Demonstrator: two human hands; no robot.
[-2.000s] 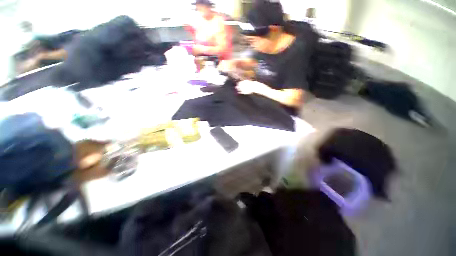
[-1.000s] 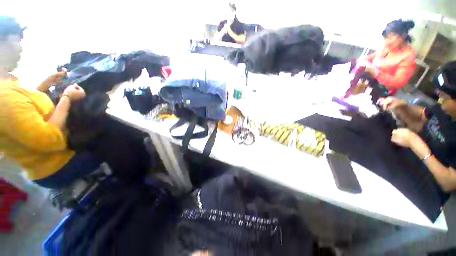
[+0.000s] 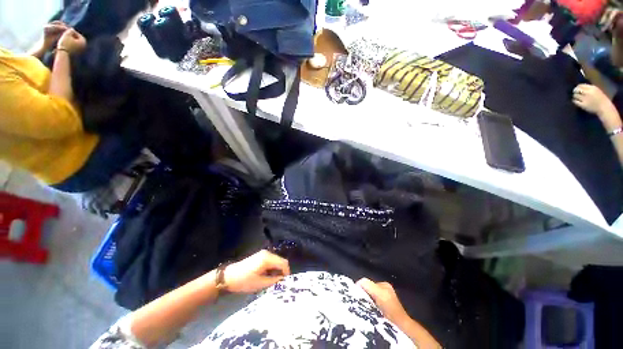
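Note:
A black textured garment lies over my lap, with a silvery speckled trim running across it in two lines. My left hand is at the garment's near left edge, its fingertips pinched together; I cannot tell whether they hold anything. My right hand rests at the near edge beside my patterned top, its fingers partly hidden, so its grip cannot be made out.
The white table carries a phone, striped bundle, scissors, denim bag and dark thread cones. A blue basket with black garments stands left, a purple stool right. People sit at both sides.
The view has turned left and then tipped down to my lap. Both my hands are now in view. The trimmed garment shows more fully and sharply than before.

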